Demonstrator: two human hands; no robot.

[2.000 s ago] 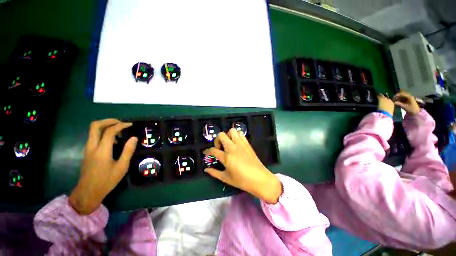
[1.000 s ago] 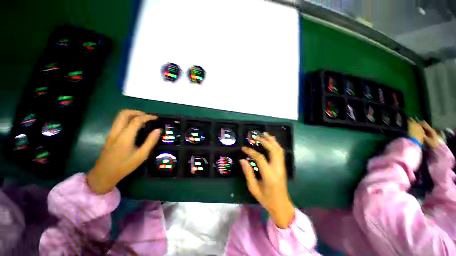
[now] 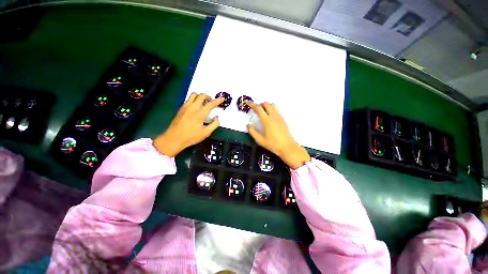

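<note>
Two round black-rimmed watch heads stand side by side on the white work sheet (image 3: 283,69). My left hand (image 3: 191,122) has its index fingertip at the left watch head (image 3: 223,99), thumb apart below it. My right hand (image 3: 273,130) has its index fingertip at the right watch head (image 3: 245,103), thumb apart below it. Neither hand is closed around a unit, though the exact fingertip contact is too small to tell. The black compartment tray (image 3: 222,170) lies in front of me with units in its pockets; my right wrist and sleeve hide part of its right side.
A filled black tray (image 3: 99,91) lies slanted at the left, another (image 3: 40,115) at the far left. A filled tray (image 3: 404,144) lies at the right. A metal rail (image 3: 299,35) edges the green bench. Pink sleeves (image 3: 447,243) of a neighbour show at lower right.
Both my hands have moved from the compartment tray up to the two watch heads on the sheet. The view has shifted, showing more bench at the left and the far rail.
</note>
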